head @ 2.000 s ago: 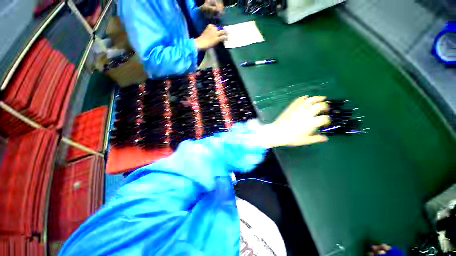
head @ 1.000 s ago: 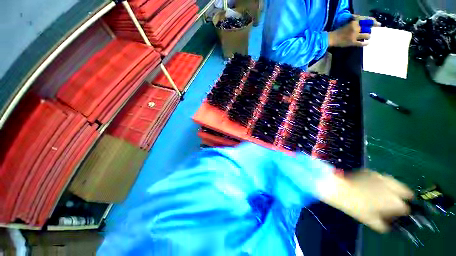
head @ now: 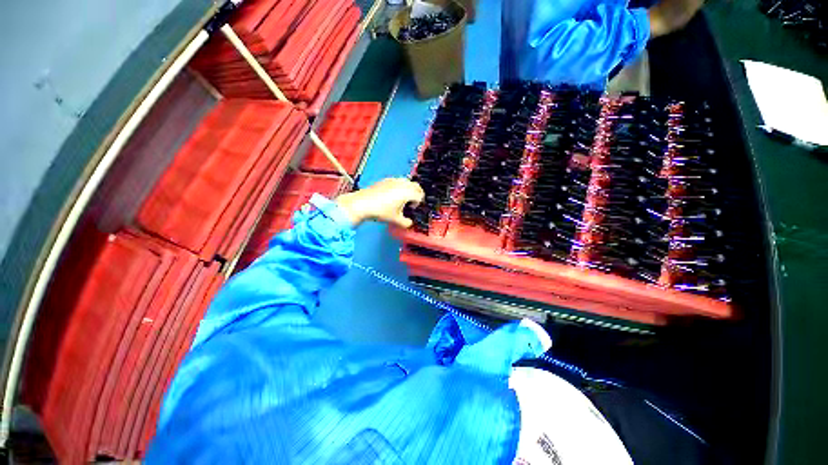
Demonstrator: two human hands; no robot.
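Observation:
A red tray [head: 581, 277] lies on a stack of red trays at centre right. Upright black binder clips [head: 563, 173] cover it in several bands, with red strips showing between them. My left hand [head: 392, 202] is at the tray's near left corner. Its fingers are curled on dark clips at the end of the leftmost band, and the fingertips partly hide them. My right hand is not in view.
Shelves with stacked red trays [head: 213, 173] stand at left. A coiled blue cord [head: 413, 289] crosses below the tray. A bin of dark parts [head: 434, 56], a person's blue sleeve [head: 590, 41] and white paper [head: 788, 100] on the green bench are beyond.
My left hand has moved left from the clips on the green bench to the tray's left corner. The view has turned left, so the tray is more central and the bench clips are out of view.

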